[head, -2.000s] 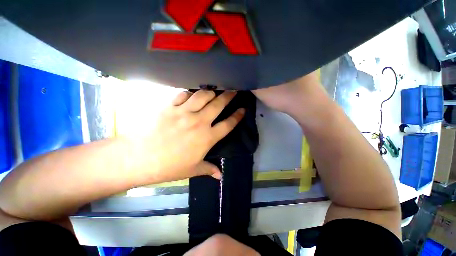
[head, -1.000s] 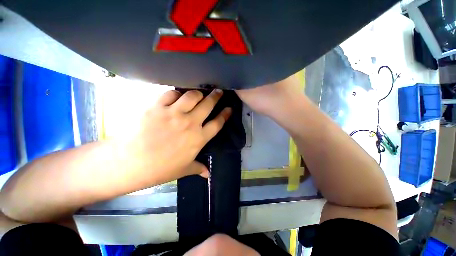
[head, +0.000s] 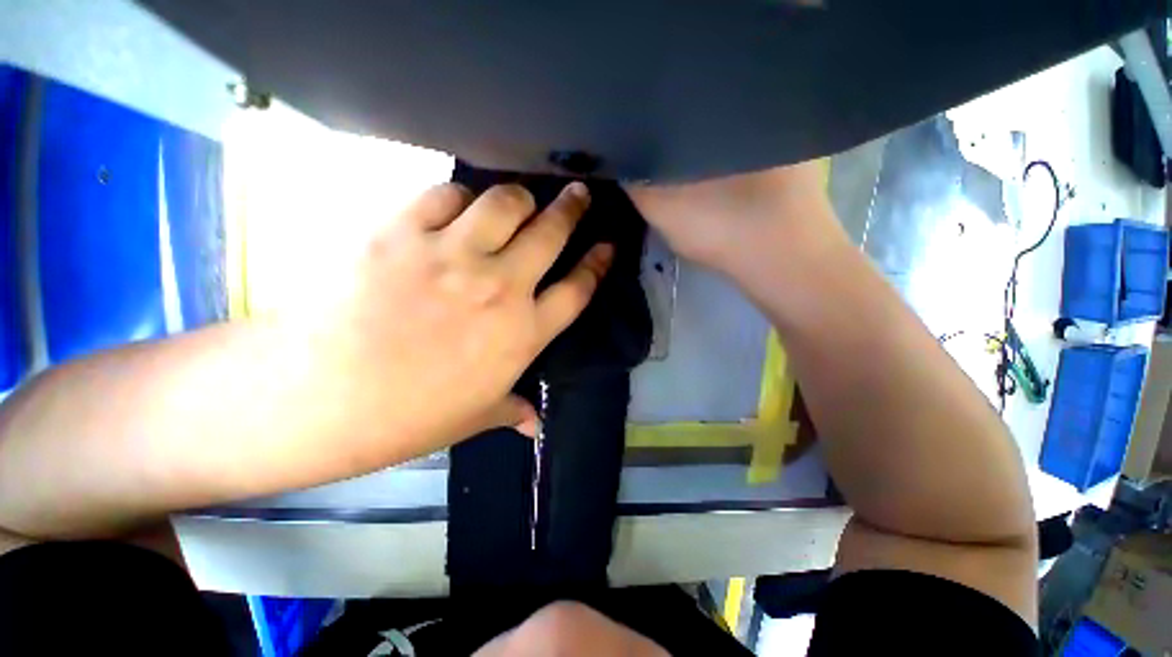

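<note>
A long black fabric strap (head: 578,475) with a silver zipper line down its middle lies on the machine bed and hangs over the table's front edge. Its far end is a wider black pocket that goes under the dark sewing machine head (head: 617,77). My left hand (head: 450,295) lies on the left side of the black fabric, fingers spread and pressed down, thumb beside the zipper. My right forearm reaches in from the right; the visible part of my right hand (head: 701,221) is at the fabric's right side, its fingers hidden under the machine head.
Yellow tape (head: 694,434) frames the pale bed plate (head: 713,347). At the right are two blue bins (head: 1092,417), a green-handled tool (head: 1027,366) and a black cord (head: 1015,263). A large blue crate (head: 103,231) stands at far left, and cartons (head: 1137,590) at lower right.
The view has shifted, so the red logo has left the picture and the machine head sits higher. Both hands and the strap keep nearly the same places relative to each other.
</note>
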